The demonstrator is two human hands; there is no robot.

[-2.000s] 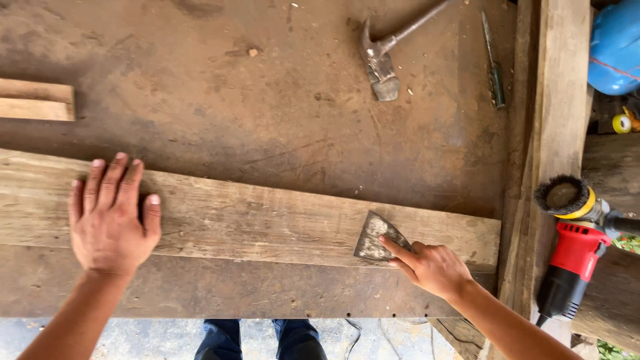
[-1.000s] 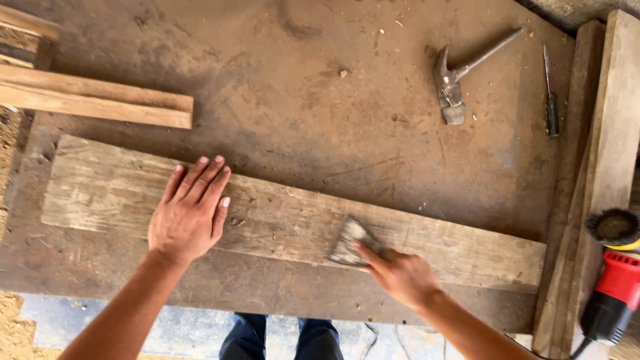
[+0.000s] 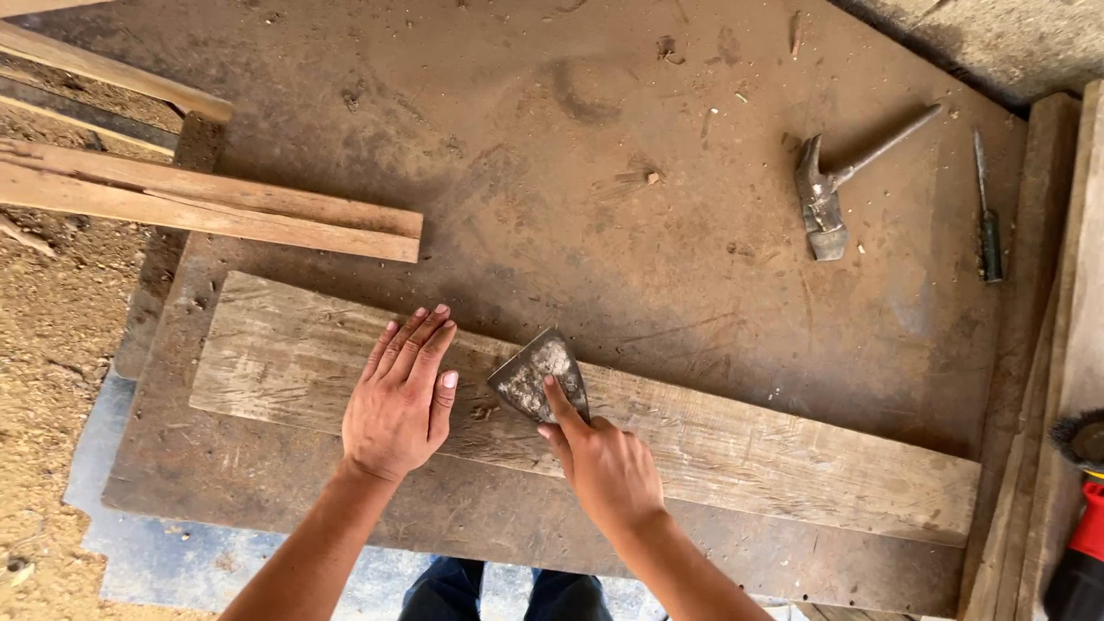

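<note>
A weathered wooden board point(image 3: 776, 457) lies lengthwise along the near side of a brown worktable point(image 3: 690, 207). My left hand point(image 3: 398, 397) rests flat on the board, left of its middle, fingers pointing away from me and holding nothing. My right hand point(image 3: 608, 461) grips a putty knife point(image 3: 543, 366), with the index finger stretched onto its wide, stained metal blade. The blade lies on the board just right of my left hand; its handle is hidden under my palm. Small dark debris point(image 3: 483, 412) sits on the board between the hand and the blade.
Farther back at the right lie a claw hammer point(image 3: 821, 198) and a screwdriver point(image 3: 988, 233). Wooden planks point(image 3: 1026, 285) line the right edge, with a red and black power tool point(image 3: 1088, 526) beyond. Wooden strips point(image 3: 285, 211) jut in from the left. Small chips dot the tabletop.
My right hand has moved the putty knife leftward along the board, closer to my left hand. The view has shifted to the left, bringing in the board's left end.
</note>
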